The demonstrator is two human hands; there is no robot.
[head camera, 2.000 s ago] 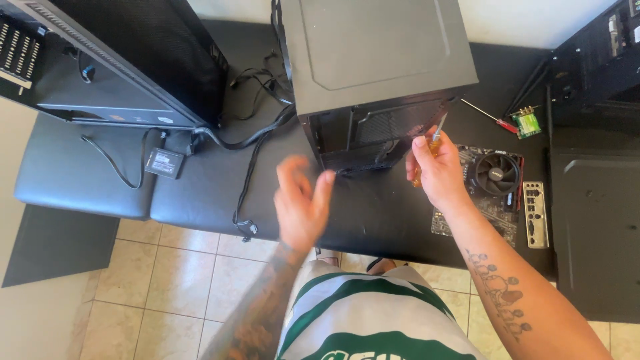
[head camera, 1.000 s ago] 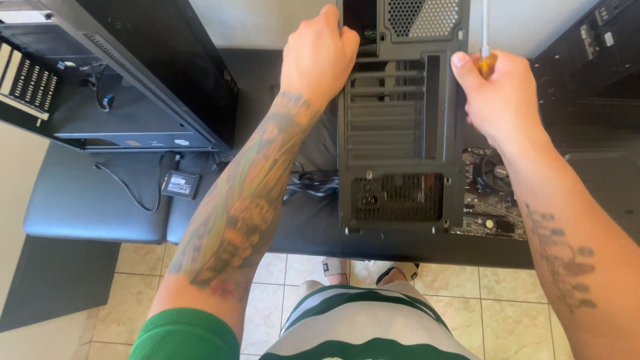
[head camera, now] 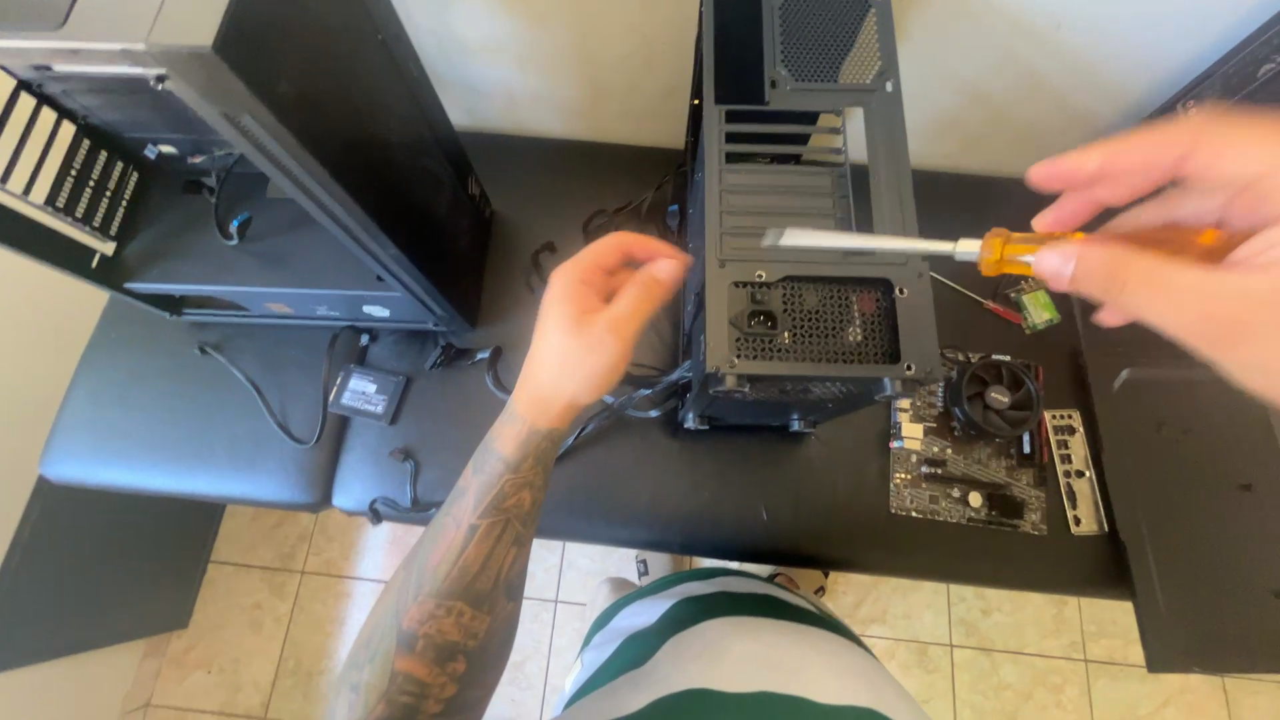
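A black computer case (head camera: 810, 200) stands upright on the padded bench, its rear panel facing me. A power supply (head camera: 815, 322) sits behind the opening at its lower end. My right hand (head camera: 1170, 240), blurred, holds a flat-blade screwdriver (head camera: 870, 242) by its amber handle, the blade pointing left in front of the case. My left hand (head camera: 610, 310) is just left of the case, thumb and fingertips close together; whether it holds something small I cannot tell. Black cables (head camera: 630, 400) lie beside the case, partly behind that hand.
A second open case (head camera: 330, 180) stands at left, near a small drive-like box (head camera: 368, 393) and loose cables. To the right lie a motherboard with a fan cooler (head camera: 970, 480), an I/O shield (head camera: 1077, 470), a green circuit board (head camera: 1034, 305), a red-handled screwdriver (head camera: 1003, 311) and a black panel (head camera: 1200, 470).
The case, first seen with its broad side panel up, now stands with its rear panel toward me. Both hands have come off it since one second ago; the right still holds the screwdriver.
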